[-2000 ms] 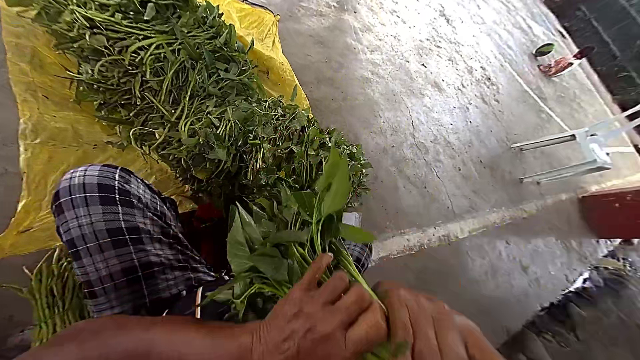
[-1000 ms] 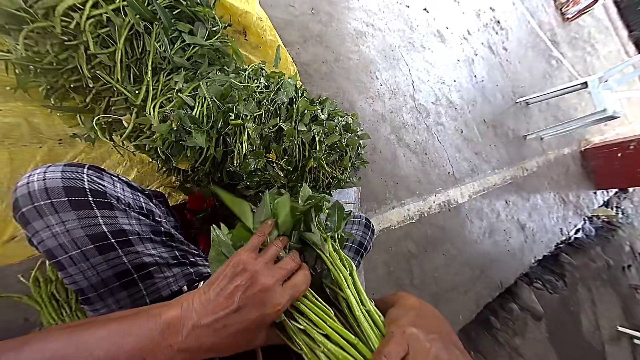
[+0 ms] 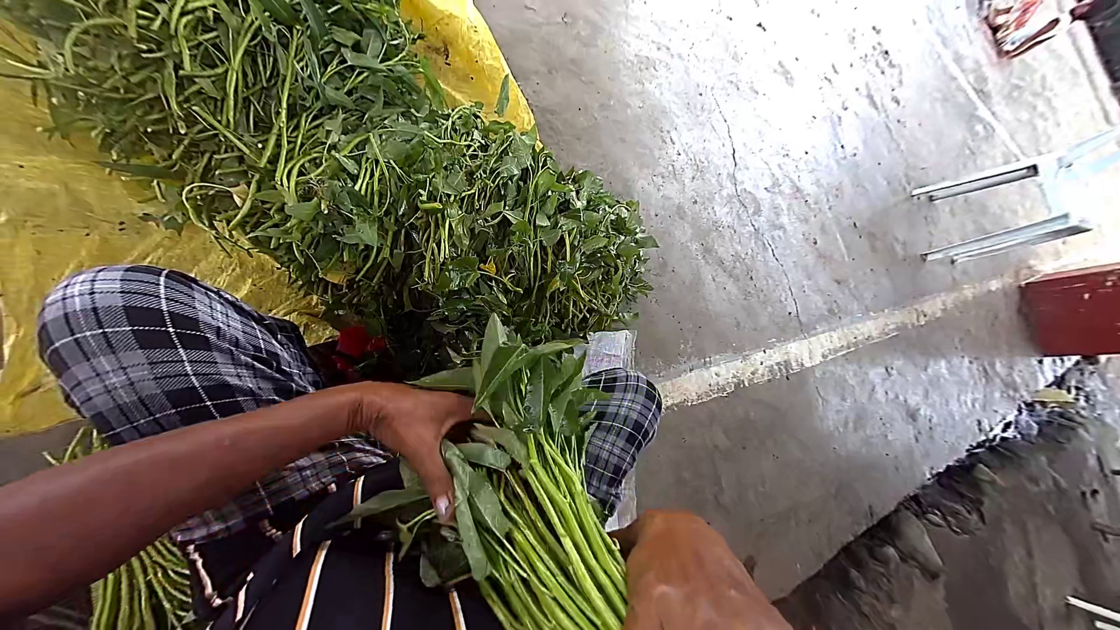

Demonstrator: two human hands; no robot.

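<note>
A bundle of leafy greens with long green stems (image 3: 560, 525) lies across my lap, its leaves pointing away from me. My left hand (image 3: 424, 433) wraps around the leafy end, thumb and fingers spread on its left side. At the right of the stems is my right hand (image 3: 691, 573), its fingers mostly hidden behind them, so its hold is hard to make out. Just beyond the bundle, a large heap of the same kind of greens (image 3: 420, 201) rests on a yellow plastic sheet (image 3: 131, 210).
More green stems (image 3: 144, 577) lie by my left side. A white plastic chair's legs (image 3: 1006, 210) and a dark red block (image 3: 1076, 311) stand at the right on the concrete floor (image 3: 700, 157). A raised concrete strip (image 3: 787, 359) crosses the floor; rough dark ground lies lower right.
The bundle's stems now show at length between my hands, where two seconds ago mainly leaves showed. My left hand has shifted from on top of the leaves to their left side.
</note>
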